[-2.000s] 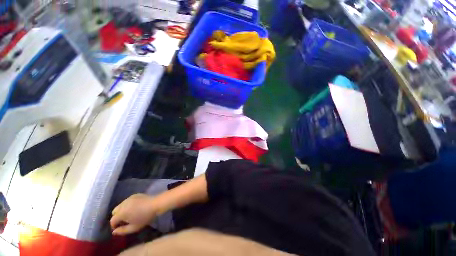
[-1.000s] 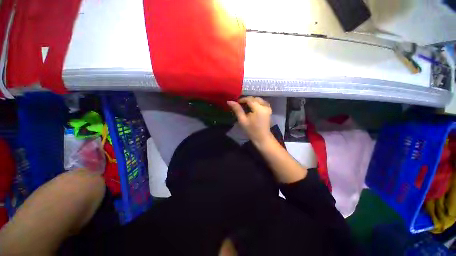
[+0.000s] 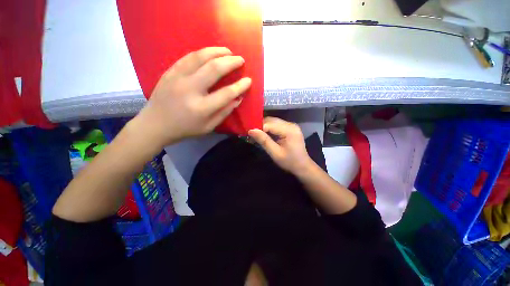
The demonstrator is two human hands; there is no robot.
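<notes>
A wide red cut piece lies over the white table and its grey ribbed front edge, with its near end hanging just past the edge. My left hand lies on the cloth, fingers bent, with a small fold of red near its fingertips. My right hand pinches the near right corner of the red piece between thumb and fingers, just below the table edge. Lamp glare washes out the cloth at the top. The needle is out of view.
Red panels lie at the table's left. Snips and a dark pad are at right. A left crate and a right blue crate stand below the table. Pale pink fabric with red edging hangs between lap and right crate.
My left hand has come up from the lower left onto the red cloth. My right hand stays at the corner, slightly lower. The view has shifted a little.
</notes>
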